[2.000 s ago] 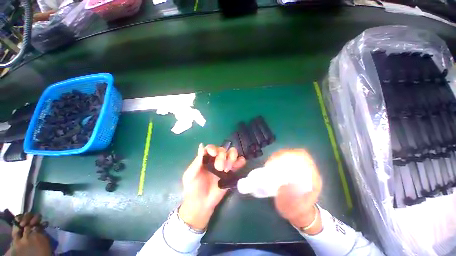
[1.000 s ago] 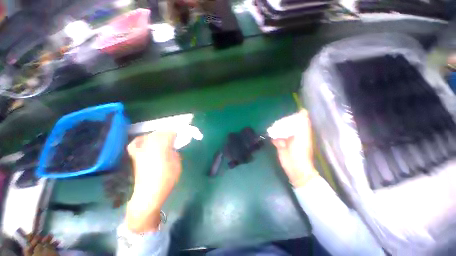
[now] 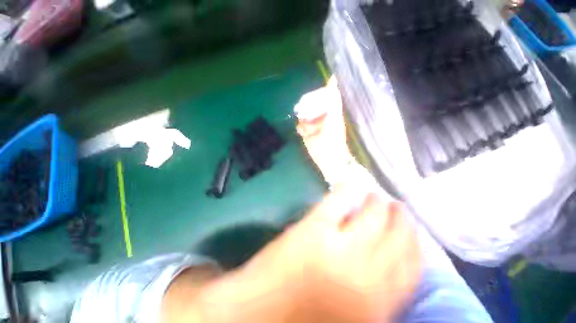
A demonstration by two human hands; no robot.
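Observation:
My right hand (image 3: 325, 135) is near the right yellow line, closed round a small white squeeze bottle (image 3: 311, 104); it is overexposed, with a thin tip pointing left. My left hand (image 3: 360, 252) is large and blurred in the lower middle, crossing in front of my right forearm; whether it holds anything cannot be told. Several black housings (image 3: 258, 145) lie side by side on the green bench, left of my right hand. One more housing (image 3: 220, 178) lies slightly apart to their left.
A plastic-wrapped tray (image 3: 499, 189) with rows of long black parts stands at right. A blue basket (image 3: 63, 173) of black parts is at left, with small black pieces (image 3: 83, 233) beside it. Crumpled white paper (image 3: 158, 146) lies at the back. Another blue basket (image 3: 542, 44) is top right.
The view has swung right. My left hand has moved from near the blue basket across to my right forearm. My right hand still holds the bottle beside the tray.

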